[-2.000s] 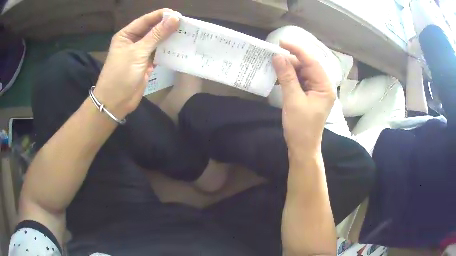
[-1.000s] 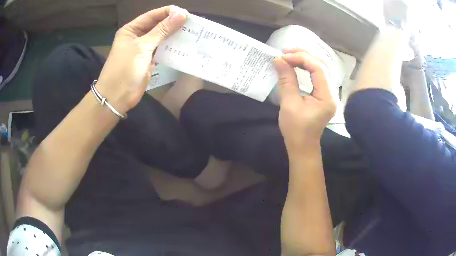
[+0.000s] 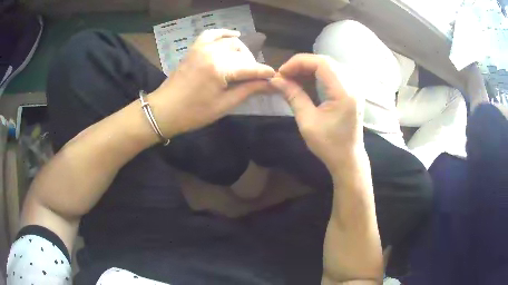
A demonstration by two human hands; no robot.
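Note:
A white instruction leaflet [image 3: 264, 104] is held between both hands above my crossed legs. Its lower part shows below the fingers; the rest is hidden behind them. My left hand [image 3: 225, 75], with a silver bangle at the wrist, pinches its upper edge. My right hand [image 3: 323, 103] pinches the same edge with thumb and forefinger, the fingertips of both hands touching. An unfolded leaflet [image 3: 186, 34] with black print and dark label bars lies flat beyond my left hand, partly hidden by it.
A person in white trousers [image 3: 351, 50] sits ahead to the right, close to my knee. Another person's dark sleeve [image 3: 490, 150] is at the right edge. Brown cartons [image 3: 295, 11] run along the top. A phone [image 3: 30, 114] lies in an open carton at the left.
My left hand has moved right to meet my right hand, and the leaflet is no longer stretched out between them. More of the flat leaflet shows. The neighbour's arm has shifted right.

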